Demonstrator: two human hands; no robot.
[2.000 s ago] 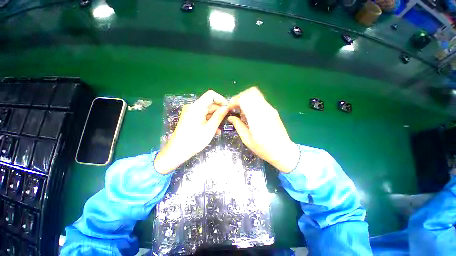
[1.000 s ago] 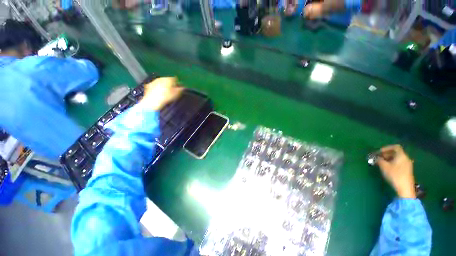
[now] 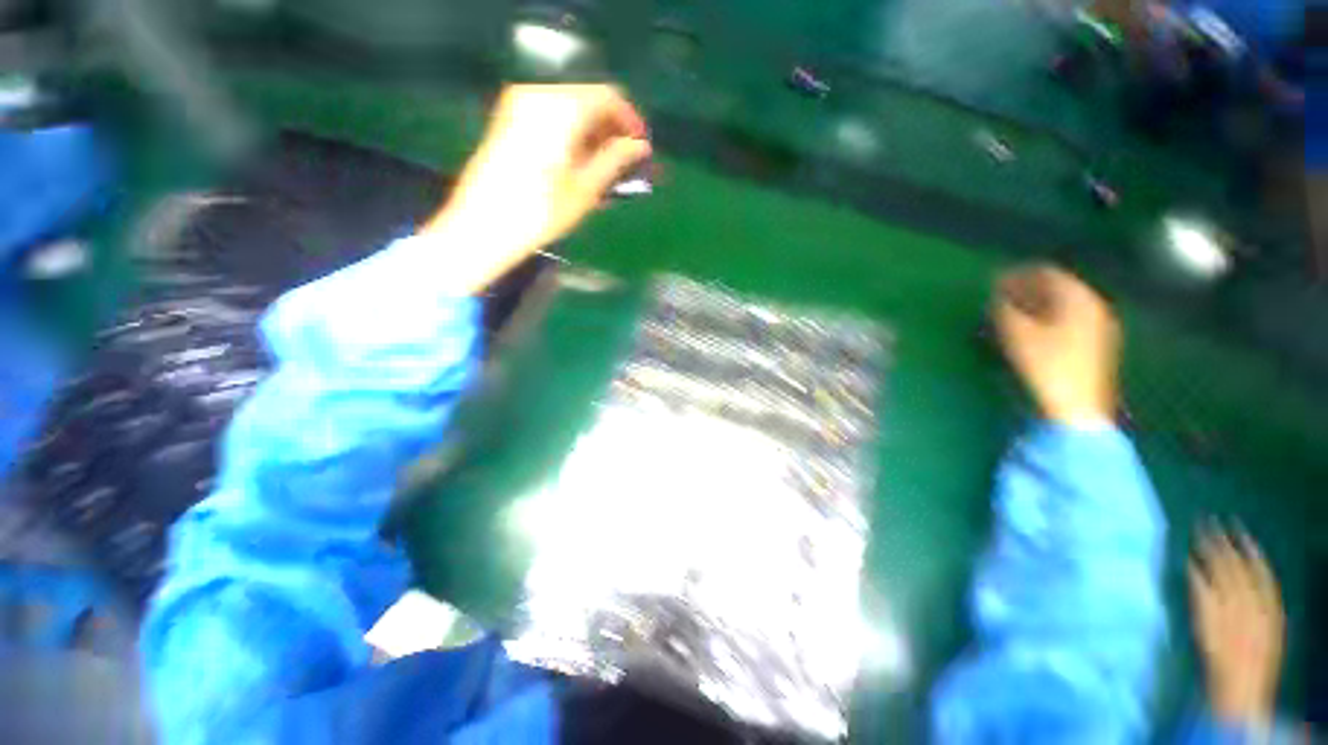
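Observation:
The view is blurred. My left hand [image 3: 532, 168] is raised at upper left, its fingertips closed on a small module [image 3: 634, 185] with a pale and reddish look. My right hand [image 3: 1070, 342] is right of the clear blister tray, fingers curled round a dark thing, seemingly a black module [image 3: 1031, 296]. The clear blister tray [image 3: 765, 364] lies in front of me, glaring white in its middle; its pockets are smeared. The black blister tray [image 3: 190, 342] is at left, partly behind my left sleeve.
Another person's hand [image 3: 1238, 619] is at the lower right edge, and a blue sleeve [image 3: 51, 189] at the far left. Small modules [image 3: 810, 82] lie spaced along the green surface [image 3: 903, 240] at the back. A pale edge beside the black tray may be the phone.
My left hand has left the black tray and moved right, now with a small module in its fingertips. My right hand stays right of the clear tray. Another person's hand has appeared at lower right.

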